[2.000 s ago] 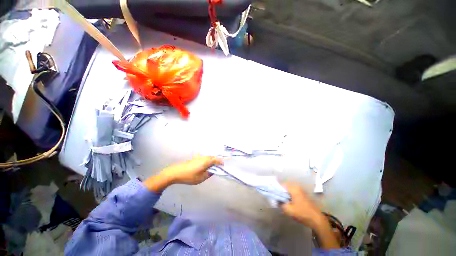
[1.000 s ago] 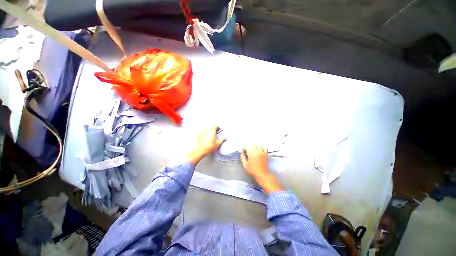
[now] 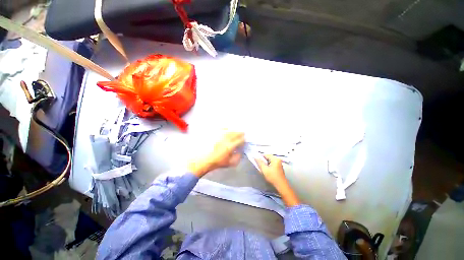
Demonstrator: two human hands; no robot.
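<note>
A pale fabric strip (image 3: 239, 193) lies flat along the near side of the white ironing table (image 3: 305, 96), in front of the body. Several thin pale strips (image 3: 277, 148) lie mid-table. My left hand (image 3: 226, 151) is at their left end with its fingers closed on a small pale strip piece. My right hand (image 3: 271, 168) is just right of it, its fingertips pinching the lower part of the same piece (image 3: 251, 156). The grip is small and slightly blurred.
A knotted red-orange bag (image 3: 165, 86) sits at the back left. A bundle of blue-grey strips (image 3: 104, 162) lies below it. A dark iron (image 3: 356, 237) stands at the near right. A curved pale piece (image 3: 347, 170) lies at right. Another iron (image 3: 39, 91) is far left.
Both hands first held a strip stretched between them. That strip now lies flat near the body, and the hands have moved forward to the mid-table strips and taken hold of a piece.
</note>
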